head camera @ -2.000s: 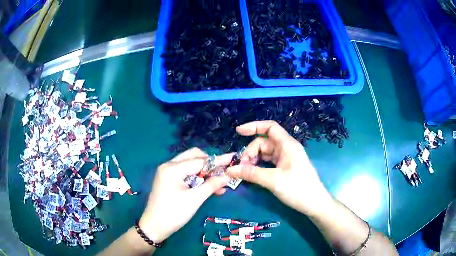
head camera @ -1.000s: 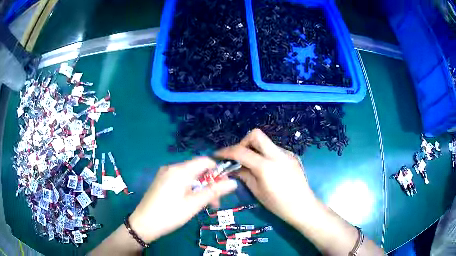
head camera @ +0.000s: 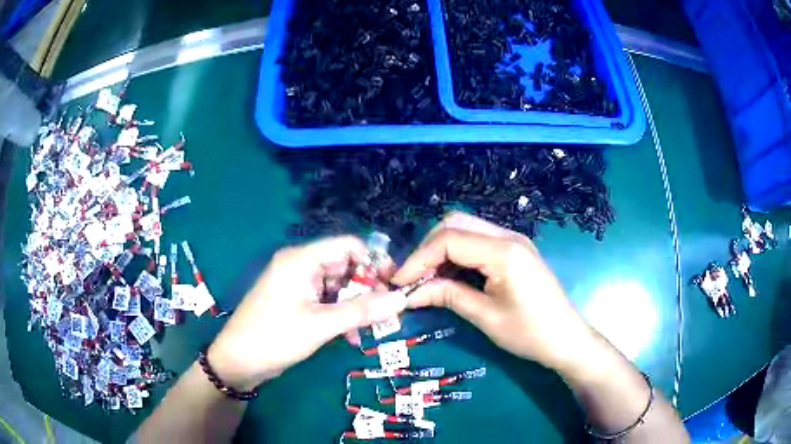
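Note:
My left hand (head camera: 317,295) holds several short red cable assemblies (head camera: 364,279) with pale ends and white tags, between thumb and fingers. My right hand (head camera: 486,277) meets it at the fingertips and pinches a small dark piece (head camera: 416,284) at the left thumb tip; what exactly it is cannot be made out. Below the hands a small group of tagged cable assemblies (head camera: 409,404) lies on the green surface. Loose black parts (head camera: 451,186) lie in a heap just beyond the hands.
A blue tray (head camera: 451,135) of black parts, with a smaller inner blue tray (head camera: 538,117), stands at the back. A big heap of tagged cable assemblies (head camera: 87,234) lies left. Small bunches (head camera: 715,286) lie far right, near a blue bin (head camera: 759,121). A metal strip (head camera: 169,54) crosses behind.
One more tagged assembly lies at the top of the group below the hands than two seconds ago. My hands separated from their earlier grip, then came together again at the fingertips.

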